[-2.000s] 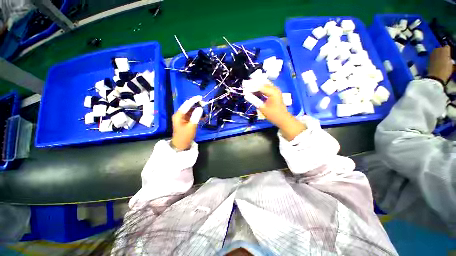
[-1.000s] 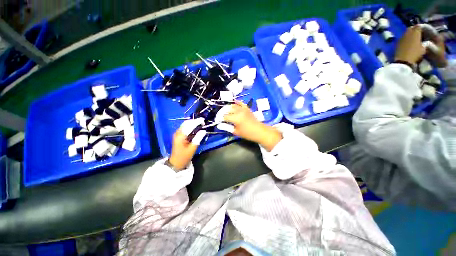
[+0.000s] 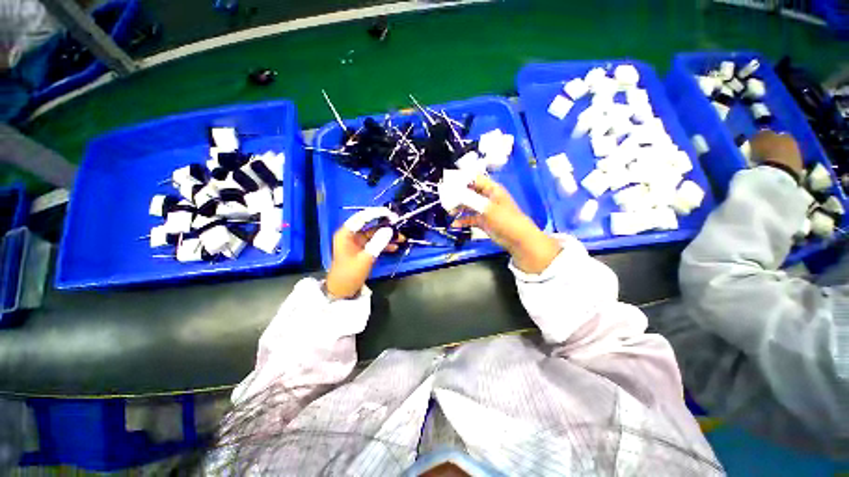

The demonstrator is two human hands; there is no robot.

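Note:
My left hand (image 3: 361, 244), with white-covered fingertips, is over the front left of the centre tray (image 3: 328, 197). It pinches a black stemmed insert whose pale stem (image 3: 416, 212) points up to the right; its black body is mostly hidden by the fingers. My right hand (image 3: 495, 212) is over the tray's right half with a white cover (image 3: 457, 189) at its fingertips, near the end of that stem. Finger coverings and cover are hard to tell apart. Black stemmed inserts (image 3: 372, 144) lie tangled in the tray, with several white covers (image 3: 495, 147) at its right.
The left tray (image 3: 112, 210) holds fitted white-and-black pieces (image 3: 219, 205). The right tray (image 3: 531, 93) holds white covers (image 3: 614, 140). A neighbour's sleeve (image 3: 745, 233) and hand reach over another tray at far right. The dark rounded bench edge (image 3: 168, 326) runs in front; a green belt (image 3: 437, 56) lies behind.
The view has shifted, so the trays sit further right than a second ago. My hands have moved apart, and a long pale stem now shows between them. The neighbour's hand has lowered into their tray.

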